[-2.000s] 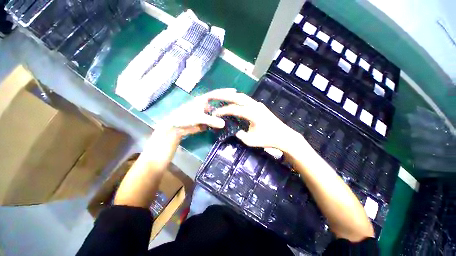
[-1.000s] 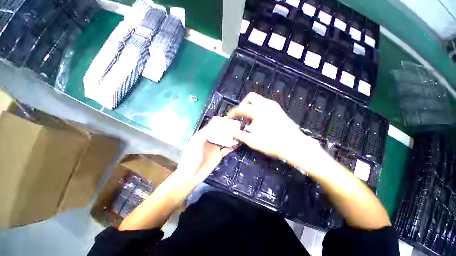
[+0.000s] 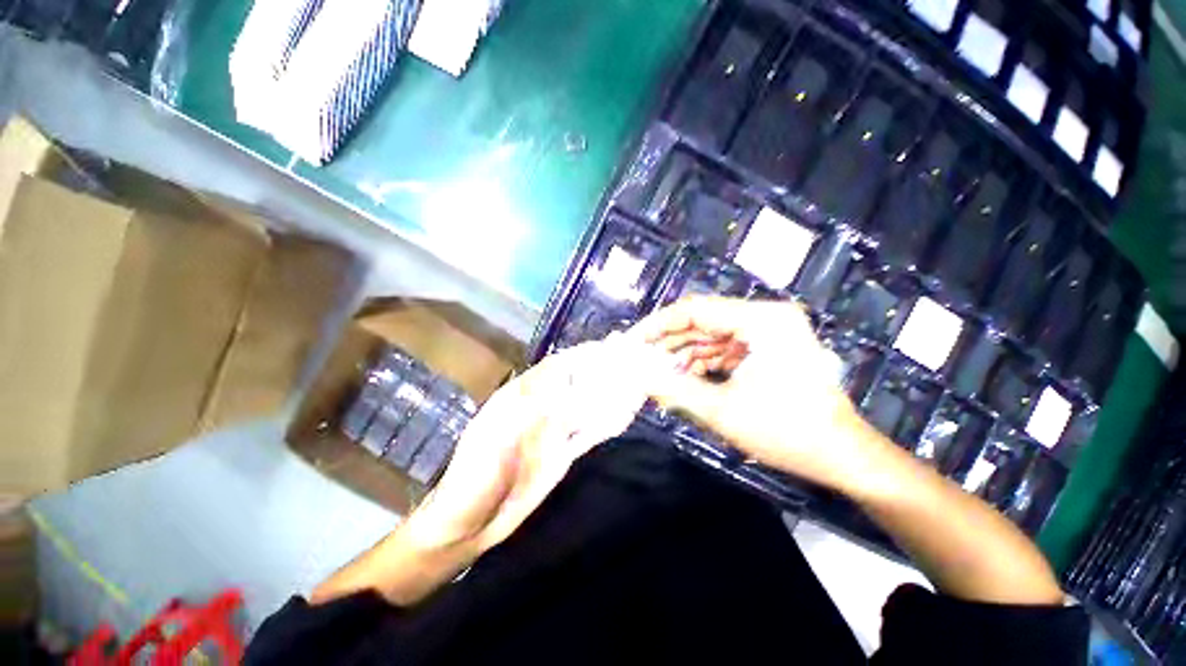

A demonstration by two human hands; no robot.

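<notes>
A glossy black blister tray (image 3: 822,280) lies on the green mat. Its middle row holds three white-faced square parts (image 3: 775,247), spaced apart; another white square (image 3: 622,272) sits in a near-row pocket. My left hand (image 3: 501,449) is palm up over the tray's near left edge, curled around a pale handful of parts (image 3: 588,388), badly washed out by glare. My right hand (image 3: 767,384) is over the near row, its fingers bent against my left fingertips. Whether it pinches a part cannot be told. The hands cover several near pockets.
Striped supply stacks (image 3: 341,72) stand on the mat at upper left. A tray with white squares (image 3: 969,78) lies at upper right, stacked black trays (image 3: 1145,533) at lower right. Below the bench edge are a large carton (image 3: 117,325), a smaller carton (image 3: 429,325) with shiny packed items, and a red object (image 3: 169,631).
The view has shifted closer to the working tray. More white squares now show in its middle and near rows. My left hand has turned palm up; my right hand remains beside it.
</notes>
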